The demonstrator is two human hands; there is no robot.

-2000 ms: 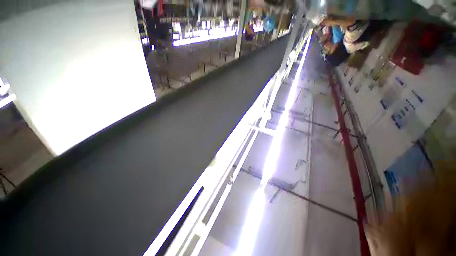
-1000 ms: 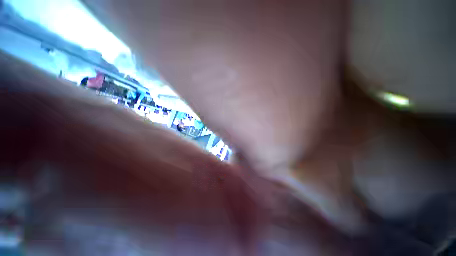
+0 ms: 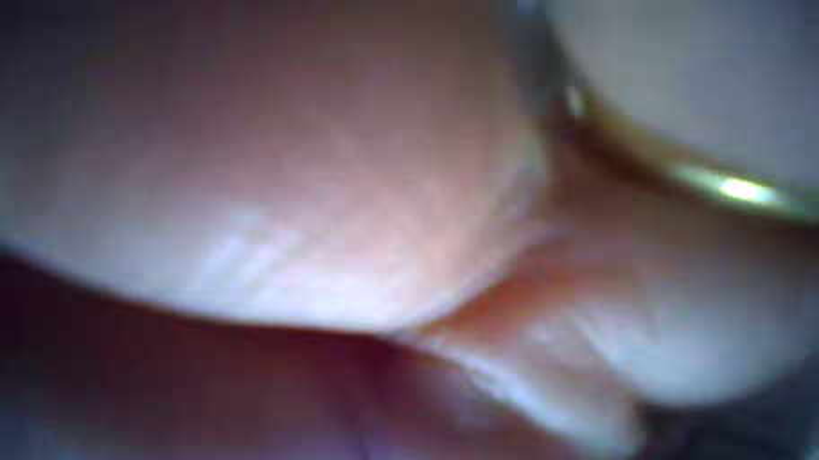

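Observation:
Blurred skin of a hand or fingers fills nearly the whole head view, right against the lens. A thin shiny gold-coloured band [image 3: 745,190], a ring or bangle, lies on the skin at the upper right. Skin folds meet near the centre, with a darker reddish area of skin along the lower left. I cannot tell whether this is my left hand or my right hand. No cloth or tool shows.
A small dark patch lies at the lower right corner. The room is hidden behind the skin.
The workroom with its tube lights and long grey surface was in view, then only a slanted gap of it. Now the skin has closed over that gap, and the gold band shows larger.

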